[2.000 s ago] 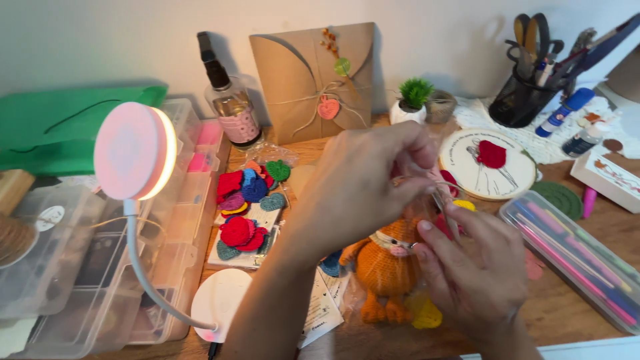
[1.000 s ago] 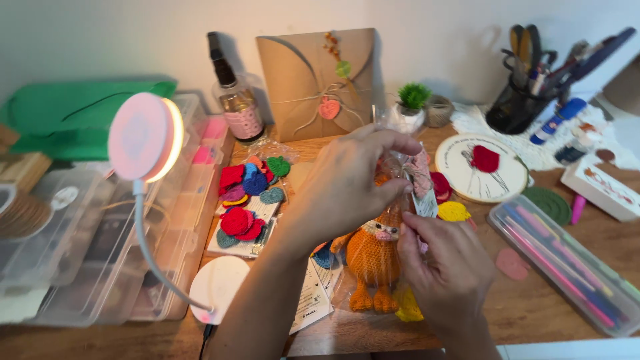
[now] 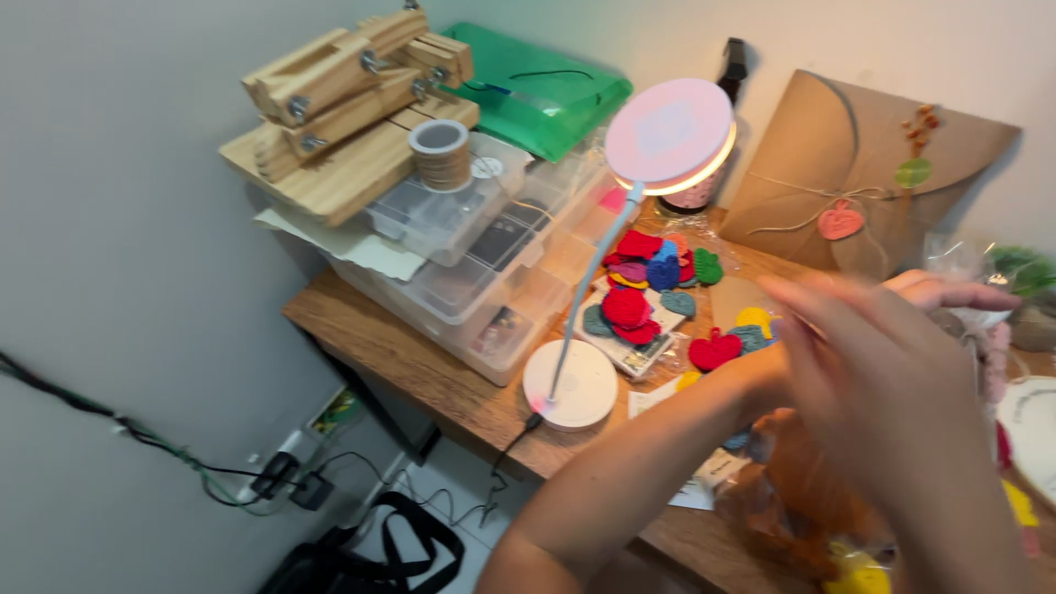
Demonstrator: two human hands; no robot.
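Note:
An orange crocheted doll (image 3: 804, 462) in a clear plastic bag (image 3: 969, 260) is at the lower right, largely hidden behind my right hand. My left hand (image 3: 949, 293) is around the gathered top of the bag, with plastic showing above and below the fingers. In front of it, my right hand (image 3: 883, 388) is raised and motion-blurred, fingers pointing up and left; nothing is visible in it. A pink braided piece (image 3: 997, 355) hangs beside the bag's neck.
A lamp (image 3: 670, 136) on a round white base (image 3: 571, 385) stands left of my arms. Crocheted hearts (image 3: 714, 350), clear organizer boxes (image 3: 462, 289), a wooden clamp frame (image 3: 355, 107), a thread spool (image 3: 441, 157) and a kraft envelope (image 3: 874, 165) surround the work area. Cables (image 3: 206, 470) run below the table's left edge.
The view has swung left, bringing the wooden frame and the floor into sight. My right hand has come away from the bag's front, where it was a second ago, and is now raised.

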